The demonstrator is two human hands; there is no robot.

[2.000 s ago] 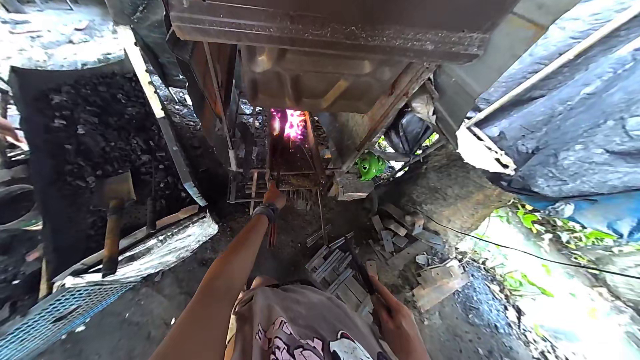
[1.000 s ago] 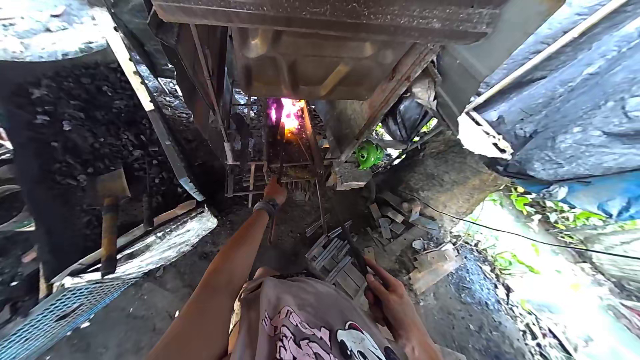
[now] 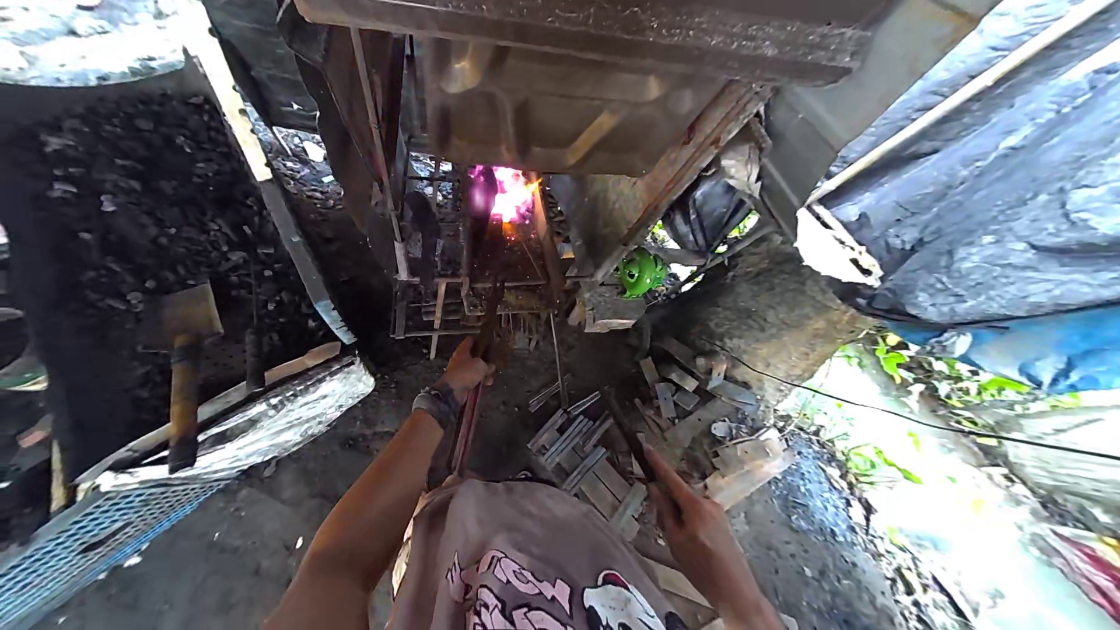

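My left hand [image 3: 467,366] is closed around a long thin metal rod or tong handle [image 3: 468,429] below the forge's front edge. The rod points up toward the forge tray [image 3: 510,296], where a bright fire [image 3: 507,194] burns with pink and orange flames. At the lower right, my right hand [image 3: 687,512] grips a dark, narrow tool [image 3: 628,429] that slants up and left over stacked metal strips [image 3: 573,446]. Its exact kind cannot be told. Another thin rod [image 3: 557,359] leans below the tray's right side.
Black charcoal [image 3: 131,184] fills a bin at left, with a wooden-handled shovel [image 3: 184,385] there. A metal hood [image 3: 560,114] hangs over the fire. A green blower [image 3: 641,271] stands right of the forge. Flat metal or wooden pieces [image 3: 691,402] litter the ground. A cable [image 3: 840,398] crosses at right.
My right hand and its dark tool have risen from low beside my shirt, mostly between the first two frames. My left hand stays in front of the forge.
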